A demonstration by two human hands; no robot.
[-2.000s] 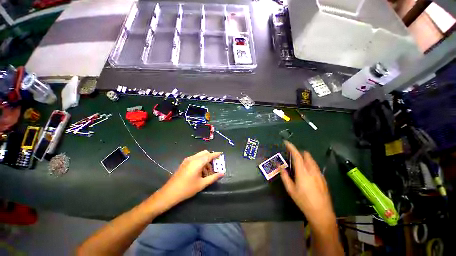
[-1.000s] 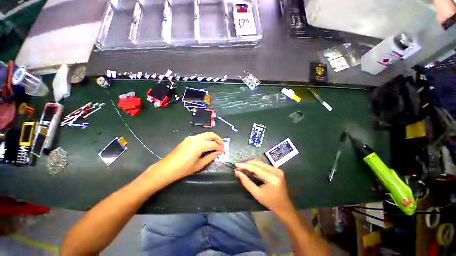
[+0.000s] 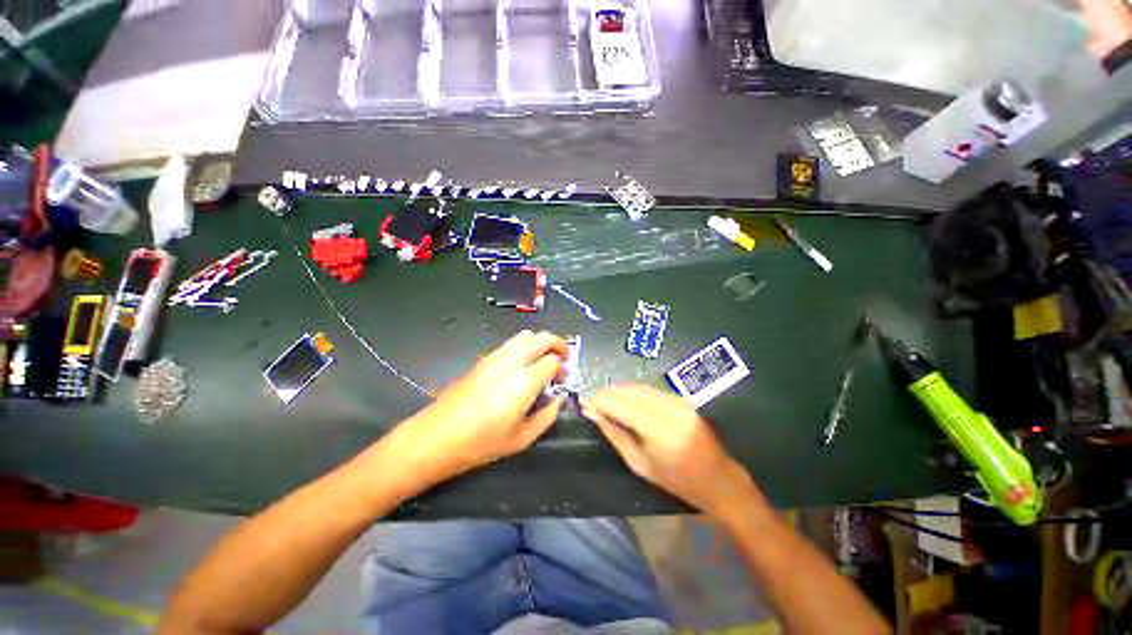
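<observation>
My left hand is closed on a small white phone housing at the middle front of the green mat; its fingers hide much of the part. My right hand is at the housing's lower right end and grips a thin dark tool; only its tip shows, touching or very near the housing. A battery with a white edge and dark label lies right of the work. A blue-white circuit board lies behind it.
An LCD screen and screw heap lie left. Red parts and screens lie behind. A lime electric screwdriver and metal tweezers lie right. A compartment tray stands on the shelf. Another person's hand shows top right.
Since two seconds ago, my right hand has come from beside the battery to the housing, holding a dark tool. In the last second its fingers turned over the tool, hiding more of it.
</observation>
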